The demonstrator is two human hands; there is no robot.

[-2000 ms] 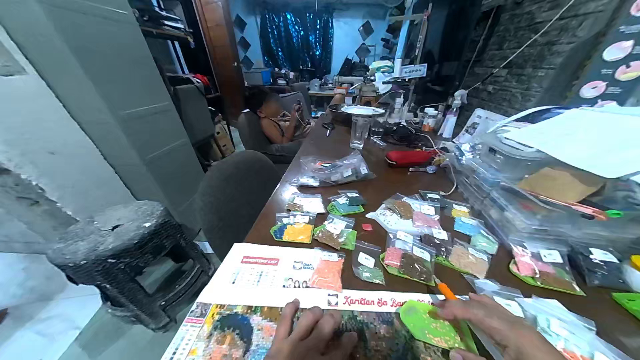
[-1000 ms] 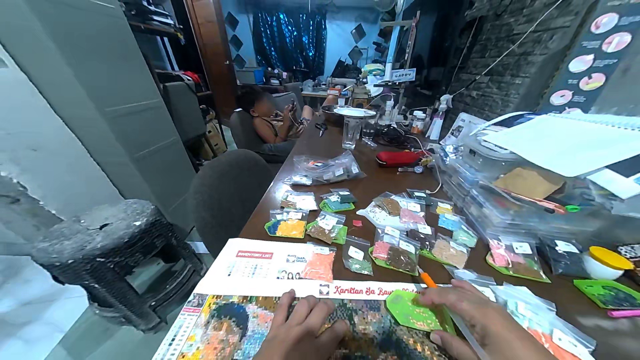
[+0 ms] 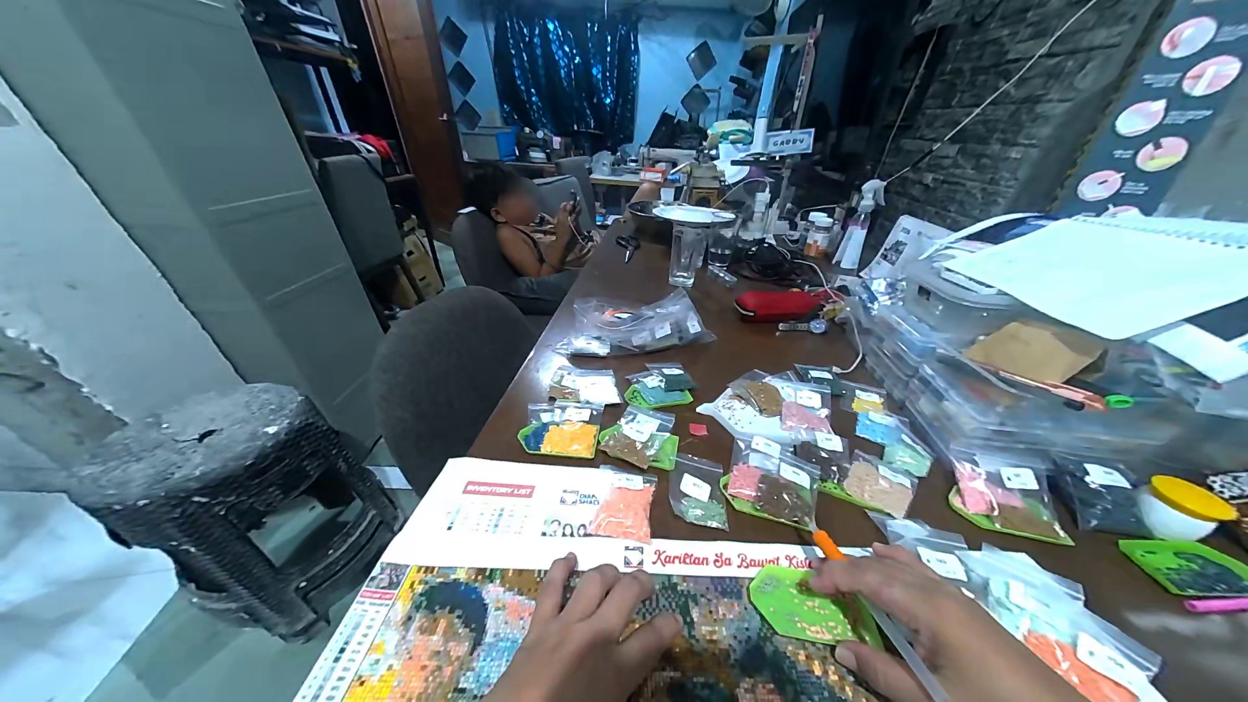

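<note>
A diamond painting canvas (image 3: 468,624) lies at the table's near edge. My left hand (image 3: 595,629) rests on it with fingers spread and nothing held. My right hand (image 3: 916,609) is at a green plastic tray (image 3: 804,604) of small orange beads, thumb and fingers around its right side. A pen-like tool with an orange tip (image 3: 828,544) passes under my right hand, its light shaft showing below. A bag of orange beads (image 3: 621,507) lies on the canvas's white top margin, left of the printed red title. A bag of green beads (image 3: 698,492) lies just past that margin.
Beyond the canvas lie several bead bags, some on green trays (image 3: 558,439). Stacked clear plastic boxes (image 3: 1024,390) stand at right, near a yellow-lidded white jar (image 3: 1185,507). A red pouch (image 3: 778,305) and a glass (image 3: 686,255) stand farther back. A seated person (image 3: 531,229) is at left, beyond a grey chair (image 3: 448,380).
My right hand's fingers have drawn in around the right side of the green tray. My left hand stays spread on the canvas. The view has shifted slightly.
</note>
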